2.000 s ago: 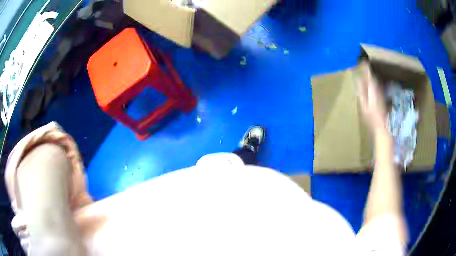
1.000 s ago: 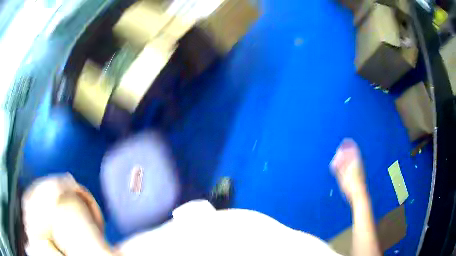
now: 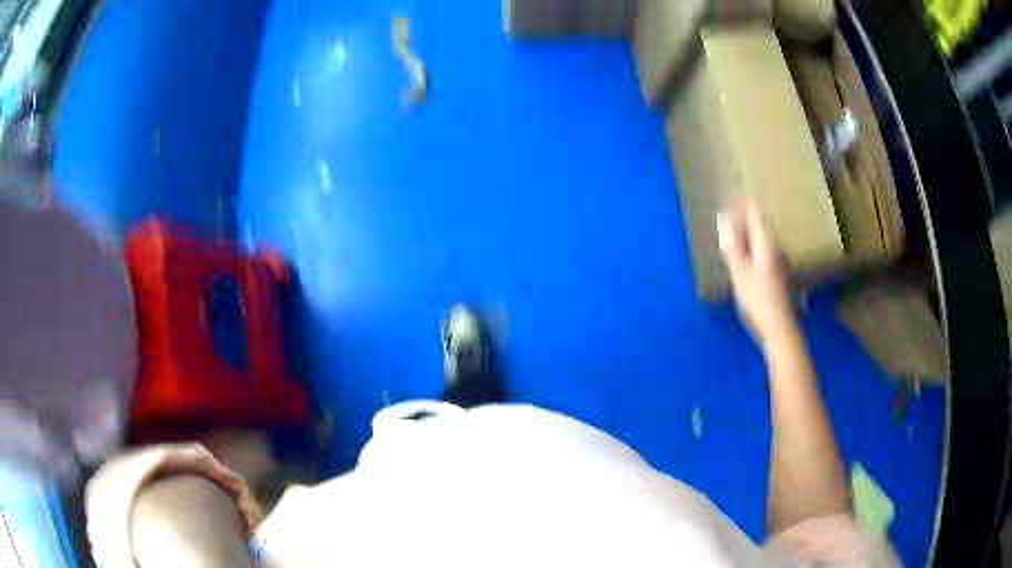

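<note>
My right hand is bare and blurred, at right of centre, in front of the near end of a long brown carton. Whether it touches the carton, and whether its fingers are open or closed, cannot be told. Nothing can be made out in it. My left hand is out of sight; only the left sleeve and part of the arm show at the lower left.
A red plastic stool stands at left, beside a blurred purple-grey stool top. More cartons stand at the top. A brown cardboard piece and a pale green strip lie at right. Scraps lie on the blue floor.
The view has moved across the floor. The cartons at right are now closer, and the purple-grey stool has shifted to the left edge. The open carton from two seconds ago is out of view.
</note>
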